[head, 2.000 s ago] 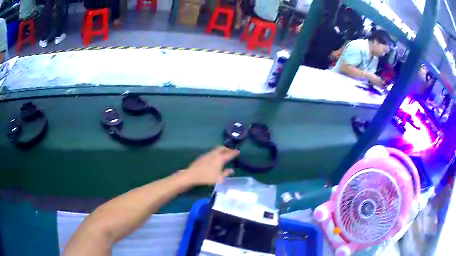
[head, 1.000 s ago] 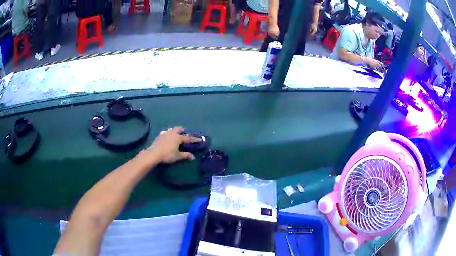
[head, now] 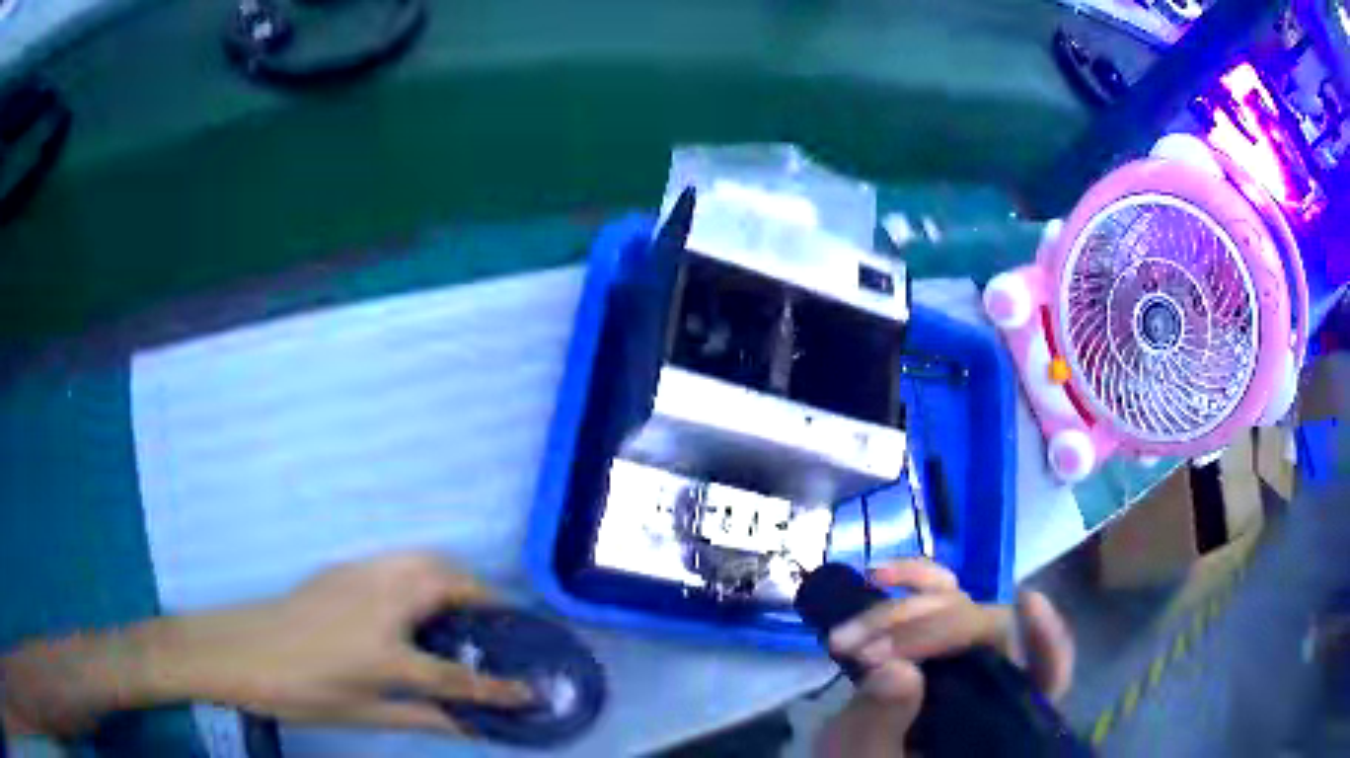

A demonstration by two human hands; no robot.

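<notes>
My left hand (head: pixel 348 644) presses on a black ear cup (head: pixel 551 693) of a headphone on the white foam sheet (head: pixel 341 459); the cup's open inner face is up, with small shiny spots. Part of the black band shows at the bottom edge; the rest is hidden or cut off. My right hand (head: pixel 925 629) grips a black electric screwdriver (head: pixel 985 703), its thin bit at the silver pick-up plate (head: pixel 644 526) of the screw feeder (head: pixel 777 422). Whether a screw is on the bit cannot be seen. The feeder sits in a blue tray (head: pixel 985 430).
A pink fan (head: pixel 1162 319) stands right of the tray. A green belt (head: pixel 504 163) runs behind, with headphones (head: pixel 333 59) at the upper left and a dark piece (head: pixel 1091 67) at the upper right. Clear plastic lies on the feeder. Cardboard boxes (head: pixel 1147 541) stand lower right, beyond the table edge.
My left hand has brought the headphone from the belt onto the foam sheet. My right hand has come into view with the screwdriver. The view has tilted down.
</notes>
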